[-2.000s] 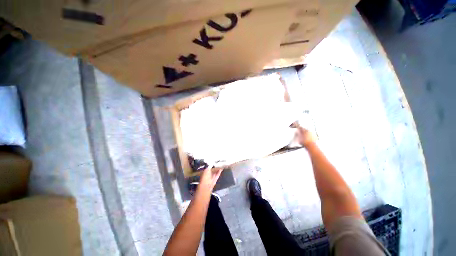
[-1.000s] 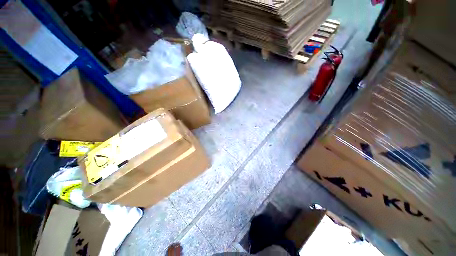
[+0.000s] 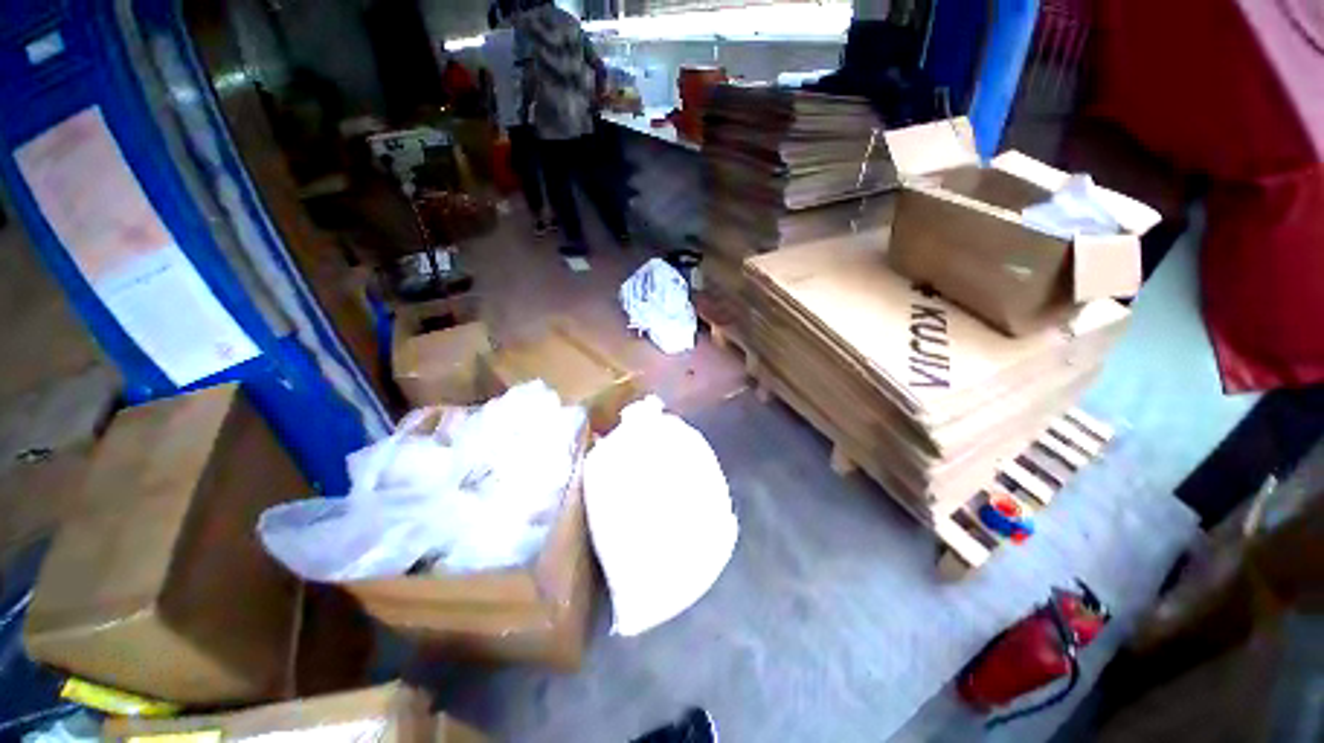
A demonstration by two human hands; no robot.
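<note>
Neither of my hands is in the picture. Nearest in front of me, a brown carton (image 3: 479, 617) stands on the floor with clear and white plastic bags (image 3: 479, 472) bulging from its top. A full white sack (image 3: 661, 508) leans beside it on the right. Another carton (image 3: 269, 719) is cut off by the bottom edge. A dark shape, perhaps a shoe, shows at the bottom middle. What my hands hold, if anything, is hidden.
Flattened cartons (image 3: 871, 341) lie on a wooden pallet (image 3: 1067, 443), with an open carton (image 3: 980, 247) on top. A red fire extinguisher (image 3: 1024, 653) stands at lower right. A blue door frame (image 3: 189, 218) is at left. Two people (image 3: 564, 109) stand at the back by the bench.
My view has turned from the open carton on the pavement to the doorway and risen into the workshop. Both hands, seen on that carton two seconds ago, are out of view.
</note>
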